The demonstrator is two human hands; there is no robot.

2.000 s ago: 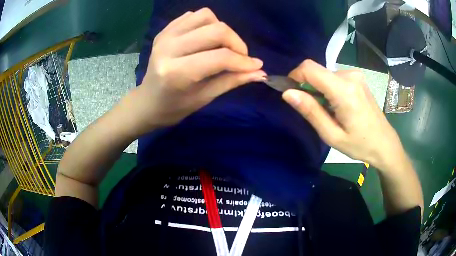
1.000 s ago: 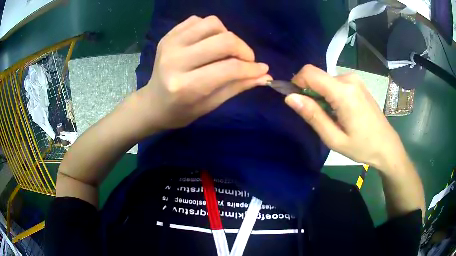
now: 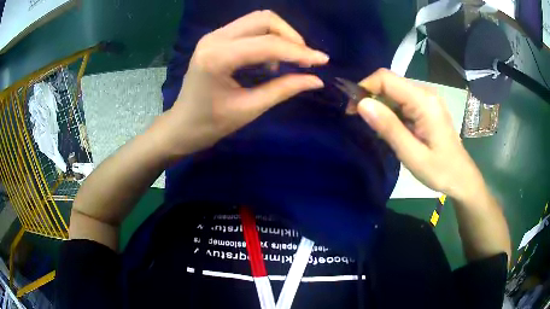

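My left hand (image 3: 241, 78) is held over the navy cloth, palm turned to the right, with thumb and index fingertips apart. I see nothing clearly between them; a thread there would be too small to tell. My right hand (image 3: 422, 127) holds small dark thread snips (image 3: 350, 90) between thumb and fingers. The blades point up and left, a little right of my left fingertips and not touching them. The navy cloth (image 3: 277, 157) lies over my lap beneath both hands.
A yellow wire basket (image 3: 27, 181) with white and dark scraps stands at left. A pale board (image 3: 123, 114) lies beside it. White tape (image 3: 405, 57) curves down at upper right, near a dark round disc (image 3: 487, 54). Yellow-black tape (image 3: 438, 211) marks the green floor.
My left thumb and index finger have parted from their pinch. The snips have come away from the left fingertips, and their blades now show spread apart.
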